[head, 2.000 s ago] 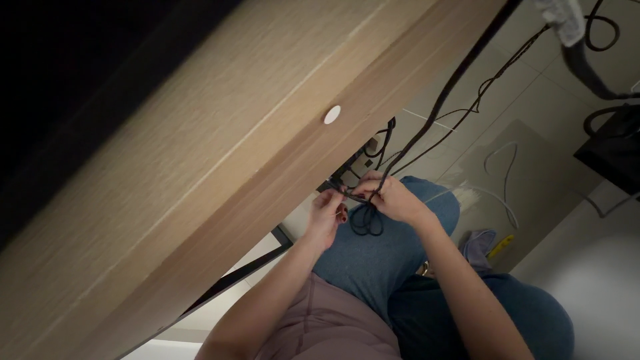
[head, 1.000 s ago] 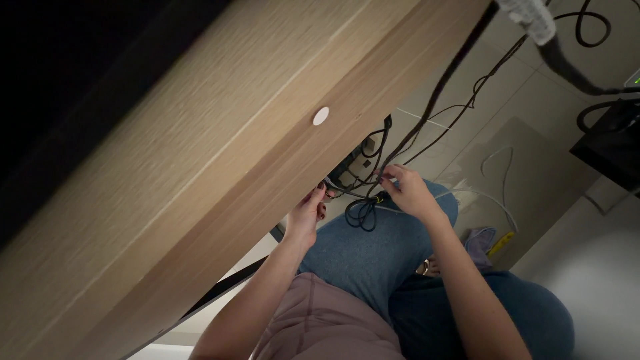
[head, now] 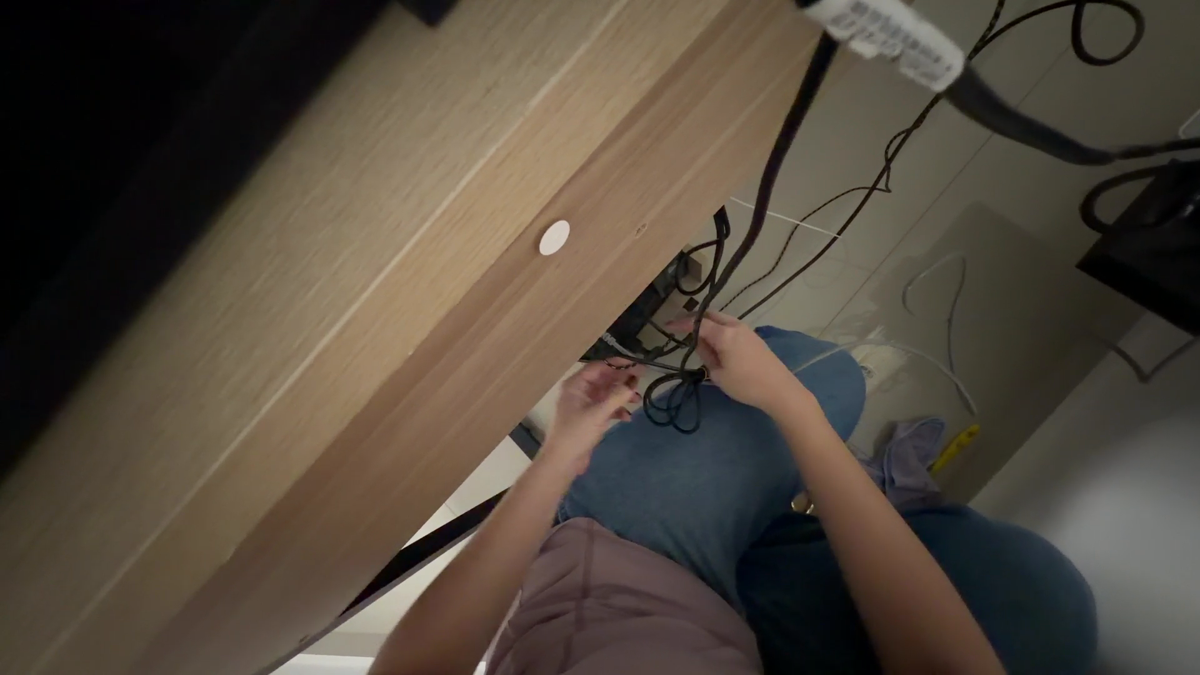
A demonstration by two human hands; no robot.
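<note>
My right hand [head: 741, 361] grips black cables beside a looped black cable bundle [head: 673, 401], which hangs over my knee. At the lower edge of the wooden panel, my left hand [head: 597, 403] has its fingertips at a thin dark cable; whether they pinch it is hard to tell. Dark equipment with connectors [head: 647, 314] shows partly behind the panel, just above both hands. A thick black cable [head: 764, 202] runs down from the top past my right hand. The fingertips of my right hand are partly hidden by cables.
A wooden furniture panel [head: 450, 262] with a white round cap [head: 555, 237] fills the left side. A labelled cable [head: 886, 39] hangs near the camera at upper right. A black box [head: 1148, 248], a grey cloth [head: 909, 459] and a yellow-handled object [head: 956, 447] are at the right.
My hands were close together at the cables two seconds ago; they are now farther apart. My right hand stays by the cable bundle.
</note>
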